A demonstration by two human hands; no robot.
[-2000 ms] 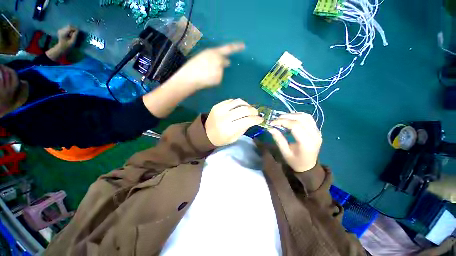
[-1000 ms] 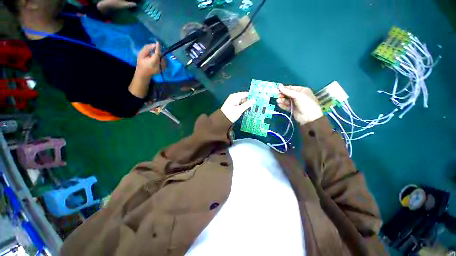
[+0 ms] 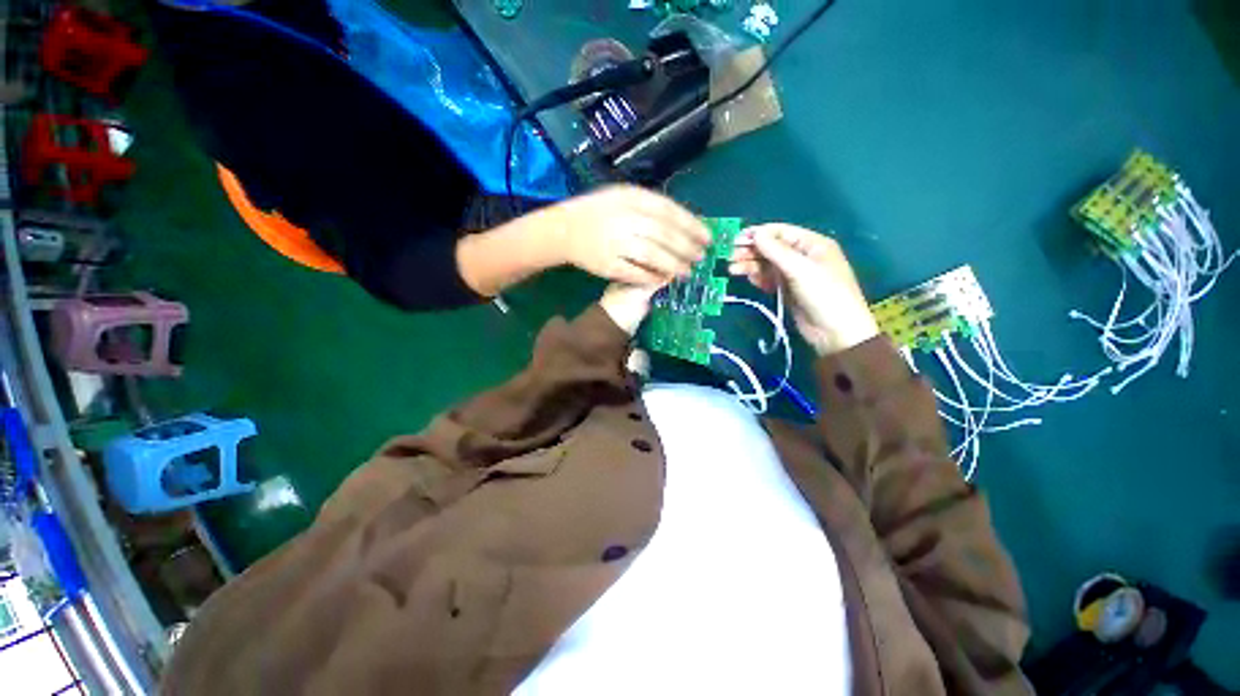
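Observation:
A circuit board panel (image 3: 687,331), green face up, is held over my lap at the bench edge, with a few white leads (image 3: 764,364) hanging from its right side. My left hand (image 3: 628,302) holds its left side and is mostly hidden under a neighbour's hand (image 3: 632,238), which reaches over the panel's upper left. My right hand (image 3: 802,279) grips the panel's upper right edge between thumb and fingers. Another wired panel (image 3: 925,313), yellow-green with a white part, lies on the bench just right of my right hand.
A wired panel stack (image 3: 1131,207) lies further right on the bench. A black soldering station (image 3: 666,116) with a cord stands at the top. A solder wire reel (image 3: 1112,611) sits by black equipment at lower right. Blue (image 3: 180,462), pink and red stools stand on the floor at left.
The neighbour's hand has come from the soldering station side onto the panel in my hands. The view has shifted, so the bench items sit further right and lower. My hands still hold the panel.

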